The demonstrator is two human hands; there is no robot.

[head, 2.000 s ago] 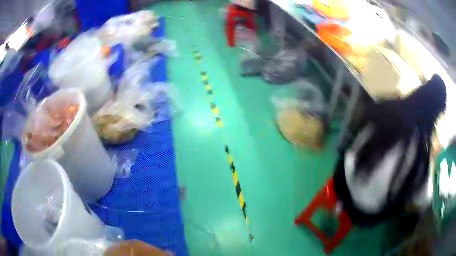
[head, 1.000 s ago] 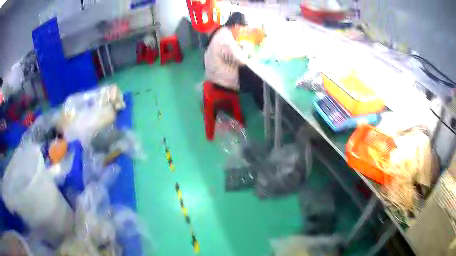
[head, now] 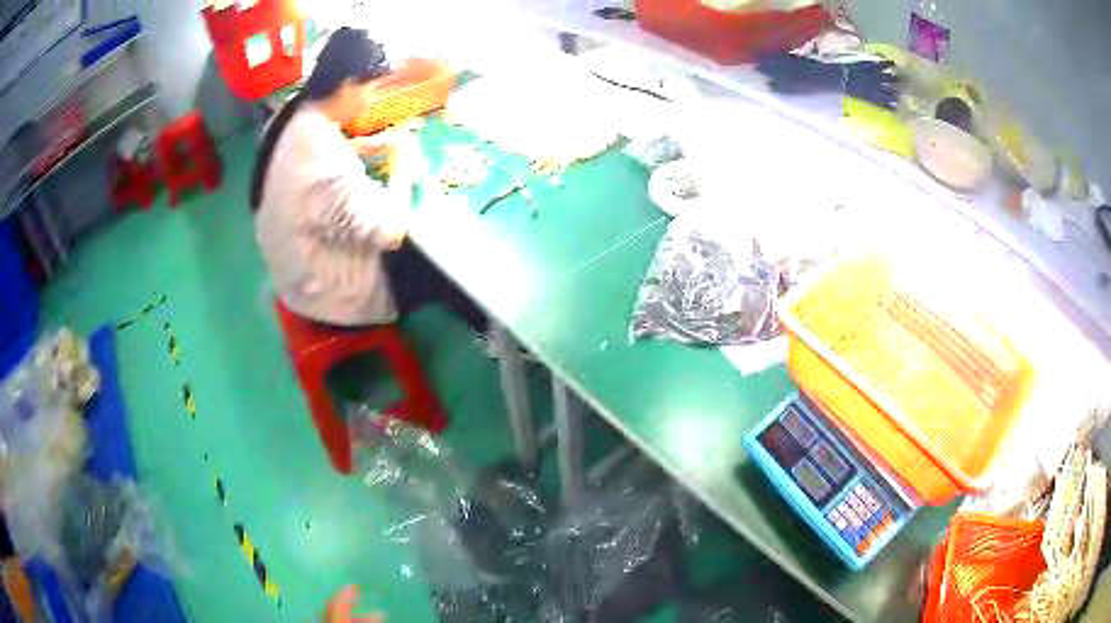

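A blue digital scale (head: 828, 481) with a dark keypad stands at the table's near edge, right of centre. An orange perforated basket (head: 908, 377) rests on it, and its bottom looks bare. A clear bag of small grey parts (head: 701, 292) lies behind it, beside a white slip (head: 758, 354). What looks like the fingertips of my left hand (head: 347, 605) show blurred and cut off at the bottom edge, over the floor, far from the scale. What it holds cannot be seen. My right hand is out of the picture.
A person (head: 323, 201) sits on a red stool (head: 353, 383) at the long green table (head: 597, 298). Dark and clear bags (head: 524, 535) lie under it. An orange-red basket (head: 987, 566) with beige strips stands lower right. Bags on blue sheeting lie left of the floor tape (head: 250, 560).
The view has swung right and moved closer to the table. The scale and orange basket are now larger, and the white buckets have left the picture. Fingertips now show at the bottom edge.
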